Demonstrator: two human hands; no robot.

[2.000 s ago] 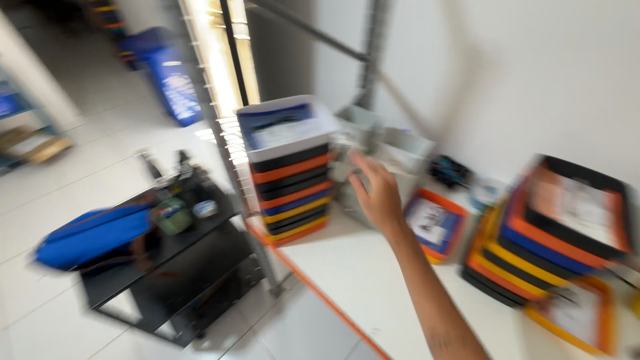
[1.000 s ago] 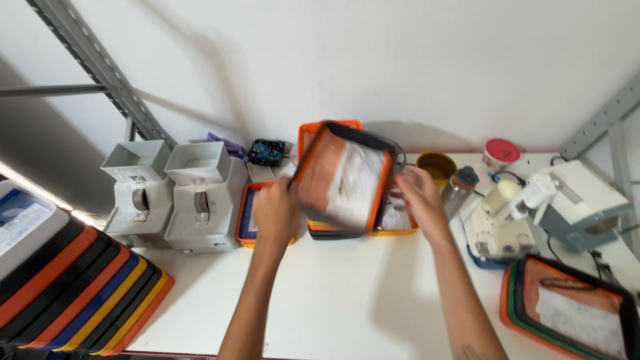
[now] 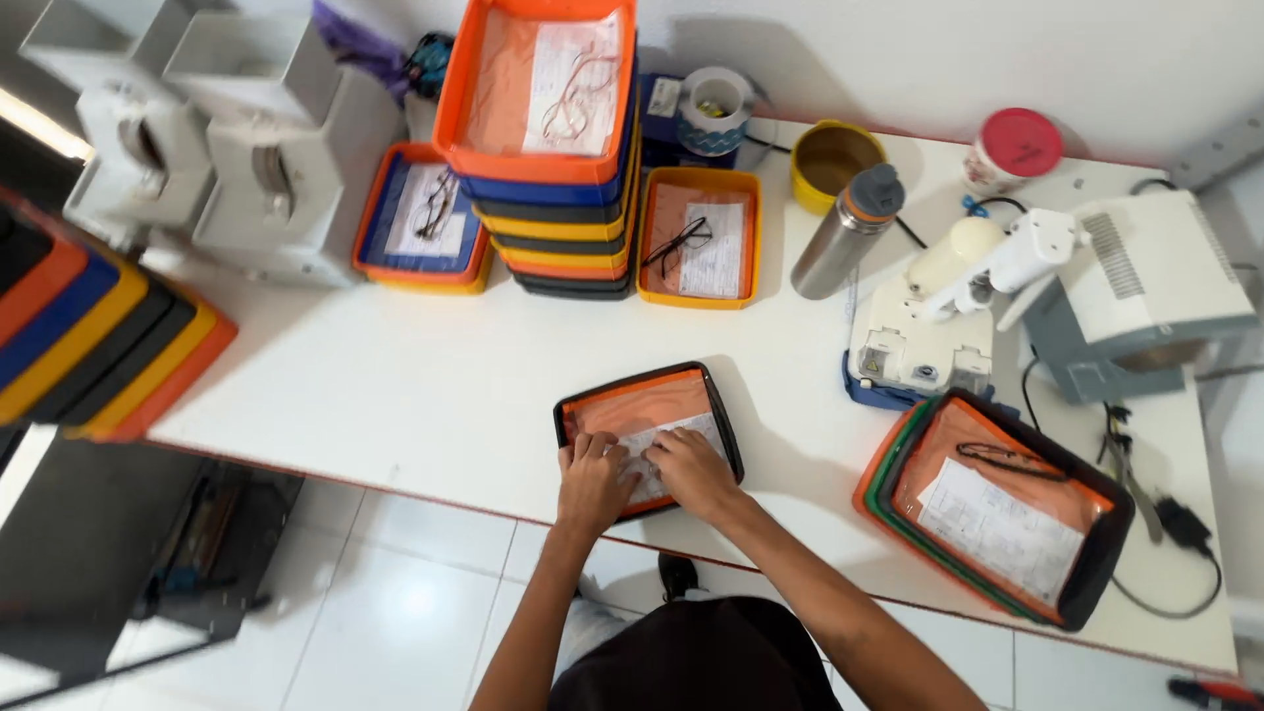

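A black-rimmed plastic tray [image 3: 726, 420] with an orange lining lies near the front edge of the white bench, holding a paper slip [image 3: 696, 427] with writing. My left hand [image 3: 594, 482] reaches into it from the left, fingers bent over the paper. From the right my right hand [image 3: 691, 472] does the same, its fingertips close to the left ones. Something thin, maybe an eyeglass frame, is between the fingertips, mostly hidden, so a firm hold cannot be made out. Behind stands a tall stack of trays [image 3: 563, 242], the top one orange with glasses [image 3: 573, 104] on a paper.
Right of the stack sit a yellow tray [image 3: 699, 293], a steel bottle [image 3: 834, 247] and a yellow cup [image 3: 839, 163]. Further right are a white bench device [image 3: 918, 336] and stacked trays [image 3: 1111, 553]. Grey machines [image 3: 296, 188] and another tray stack [image 3: 109, 346] are at left.
The black-rimmed tray, held up between both hands one second ago, now rests on the bench near its front edge. Both hands have moved inside it. The view has tilted further down.
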